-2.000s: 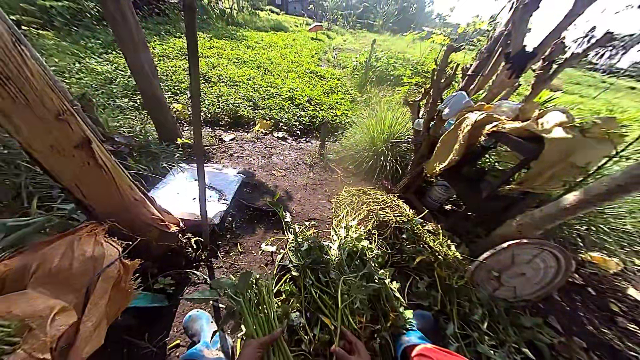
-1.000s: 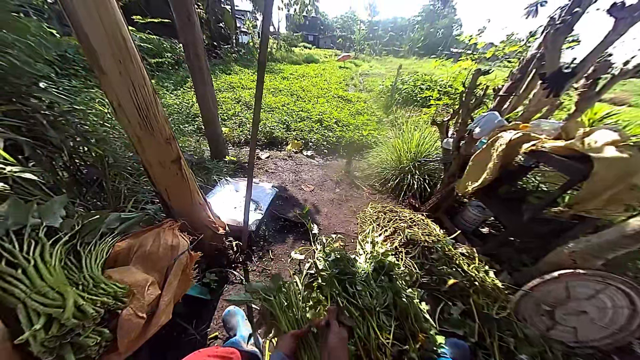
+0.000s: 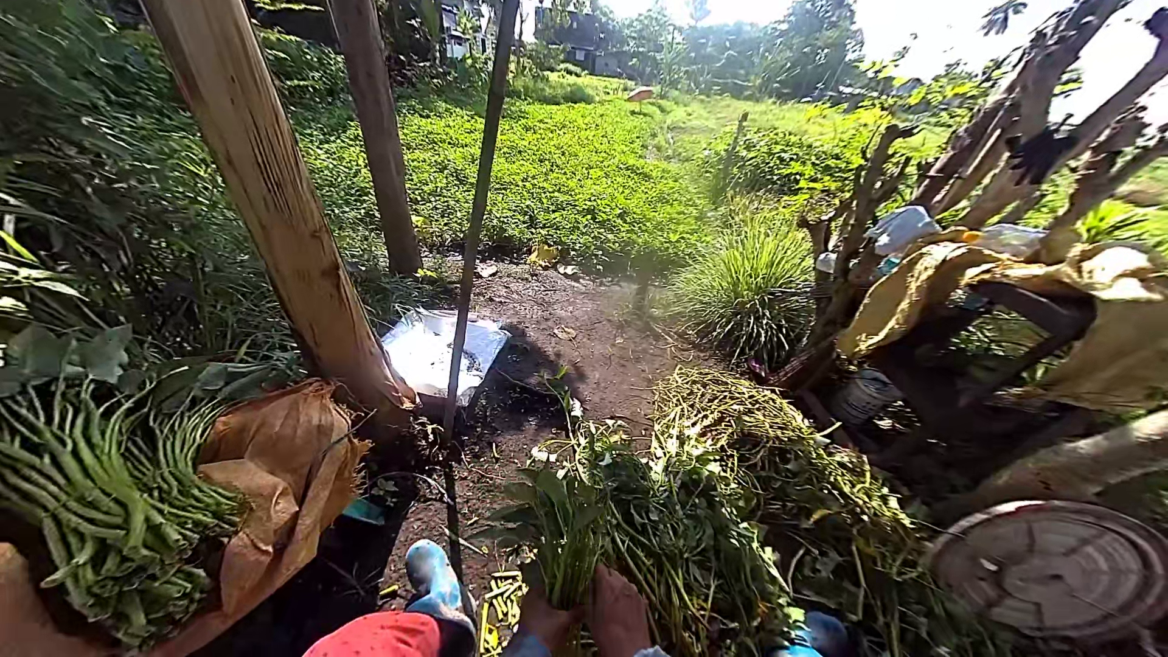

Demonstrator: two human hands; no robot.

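Observation:
At the bottom centre, my left hand [image 3: 546, 622] and my right hand [image 3: 618, 610] close around the stems of an upright bunch of leafy greens [image 3: 566, 534]. Just right of the bunch lies a large heap of cut leafy greens [image 3: 684, 538], and behind it are paler, thin stems [image 3: 730, 411]. Short cut stem pieces [image 3: 502, 602] lie on the ground left of my hands. To the far left, bundled green stems [image 3: 100, 493] rest on an orange-brown woven sack [image 3: 287, 465]. My fingertips are partly hidden by the stems.
Wooden posts [image 3: 292, 228] and a thin pole [image 3: 479, 192] stand left of centre, with a white sheet [image 3: 447, 351] on the ground. A round lid [image 3: 1054, 568] and branches draped with yellowish cloth [image 3: 922, 283] are at right. Blue boots [image 3: 433, 579] flank my hands.
The view has swung left, bringing the bundled stems at left into sight. My hands were apart among the greens two seconds ago; now they are together around one upright bunch.

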